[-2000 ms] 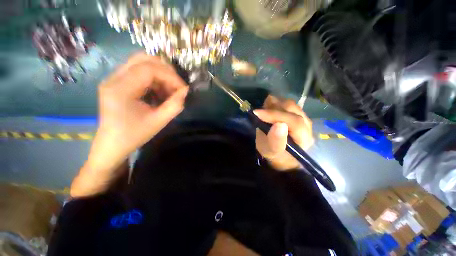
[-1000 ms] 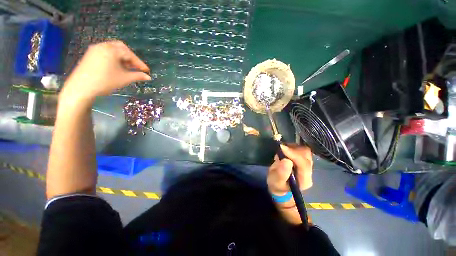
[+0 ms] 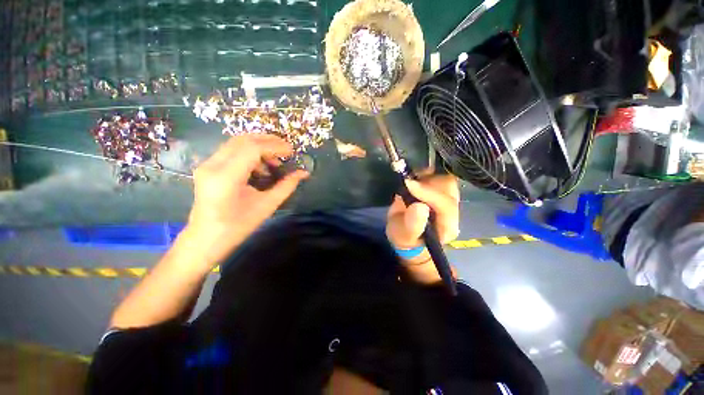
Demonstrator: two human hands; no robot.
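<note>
My right hand [image 3: 423, 212] grips the black handle of a soldering iron [image 3: 434, 251]. The iron's tip is at the silvery filling of the round tan bowl [image 3: 336, 58]. My left hand [image 3: 243, 181] is at the near edge of the white-and-gold pile [image 3: 270, 116], thumb and index finger a little apart around a small clear or silvery disc [image 3: 307, 163]. I cannot tell whether a tiny part is between the fingertips. A pile of dark red-black components [image 3: 131, 139] lies to the left.
A black fan with a wire grille [image 3: 471, 139] stands right of the bowl. Tweezers [image 3: 469, 21] lie behind it. A clear blister tray [image 3: 193, 46] is at the back left. Thin solder wire [image 3: 54, 148] runs in from the left. A person's grey sleeve [image 3: 656, 231] is at the right.
My left hand has come from over the blister tray down to the white-and-gold pile. The iron's tip remains at the bowl. The whole view has shifted, so the bench sits higher in the picture.
</note>
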